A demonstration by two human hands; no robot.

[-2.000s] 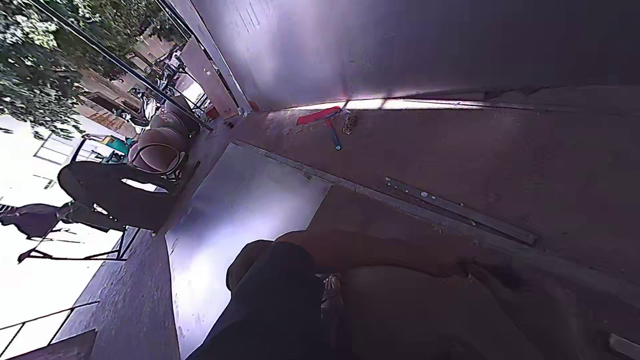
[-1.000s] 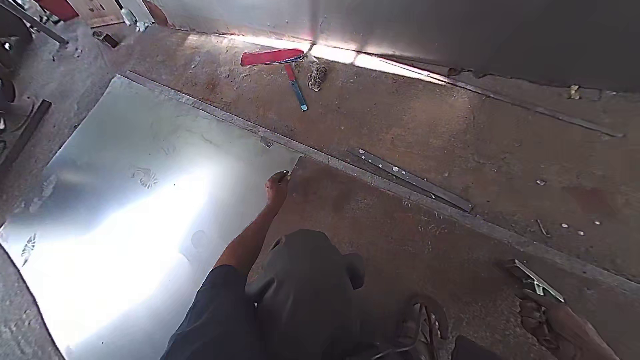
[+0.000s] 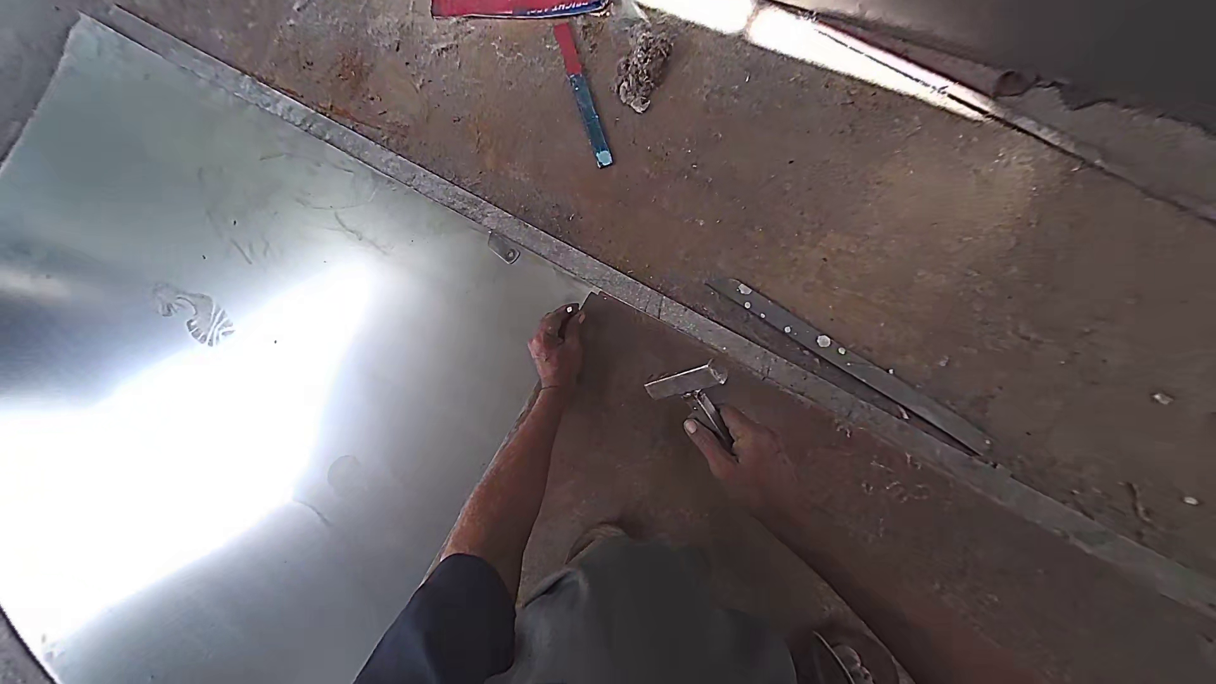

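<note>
A hammer (image 3: pixel 686 381) with a metal head is gripped at its handle by my right hand (image 3: pixel 750 456), held over the reddish-brown floor. My left hand (image 3: pixel 558 350) is at the corner of a shiny sheet of metal (image 3: pixel 427 313), beside a long flat metal bar (image 3: pixel 408 176) that runs along the sheet's edge. The left fingers are bent around a small dark piece whose kind I cannot tell. A small metal piece (image 3: pixel 503 248) lies on the sheet, near the bar and up and left of my left hand.
Beyond the long bar lie a spotted flat metal strip (image 3: pixel 855 366), a red tool with a blue-green handle (image 3: pixel 587 119) and a frayed clump of fibre (image 3: pixel 643 71). A large dark panel (image 3: pixel 1102 47) stands at the upper right. My knee and a sandalled foot are near the bottom.
The right hand with the hammer has moved left, from the far right to close beside my left hand. The left hand stays at the sheet's corner. The view has swung down.
</note>
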